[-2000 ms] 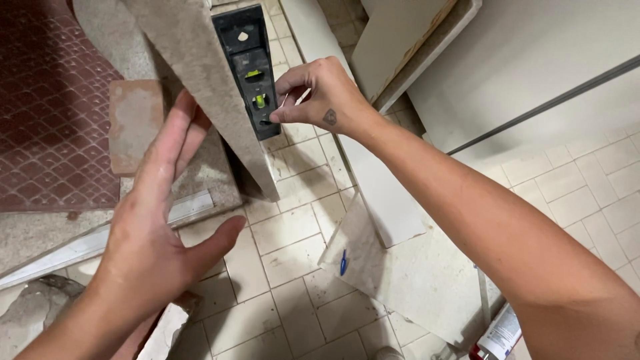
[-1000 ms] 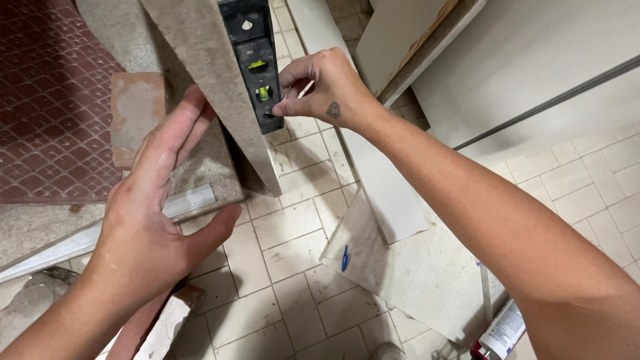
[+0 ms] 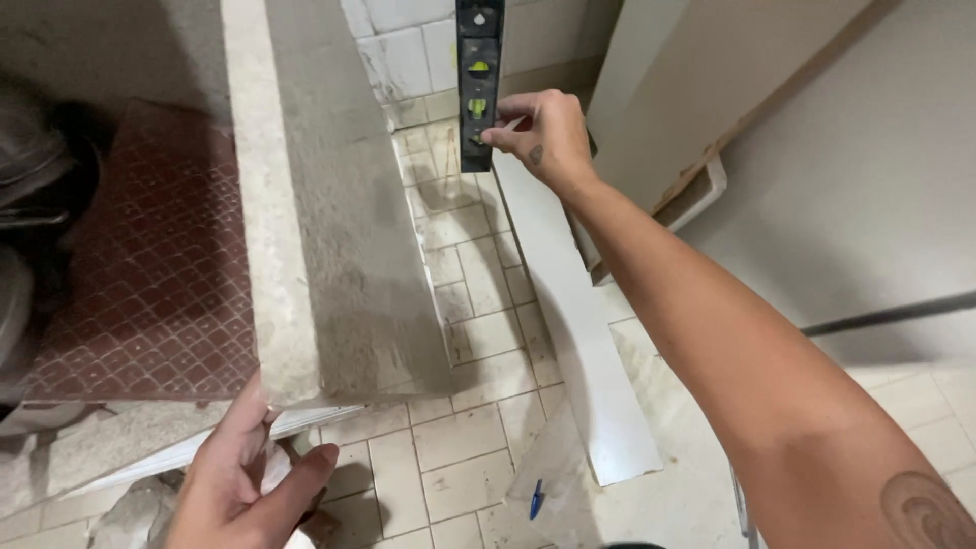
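My right hand [image 3: 545,137] pinches the lower end of a black torpedo spirit level [image 3: 479,84] with yellow-green vials, held upright just off the wall's right side. A thin white item sticks out between its fingers. My left hand [image 3: 244,473] is at the lower left, thumb and fingers apart, its fingertips at the near lower corner of a low wall with a rough plastered face [image 3: 358,252]. Whether those fingertips press on the wall is hard to tell.
White floor tiles [image 3: 465,465] run beside the wall, with a long white board [image 3: 572,320] and a blue pen cap or pen [image 3: 536,499]. Dark red tiles [image 3: 168,290] lie left of the wall. Leaning panels [image 3: 686,91] stand at the right; rubble [image 3: 137,511] sits lower left.
The view has shifted a lot, showing more of the wall's top and red tiles. The level, earlier against the wall's face, now stands apart from it in my right hand.
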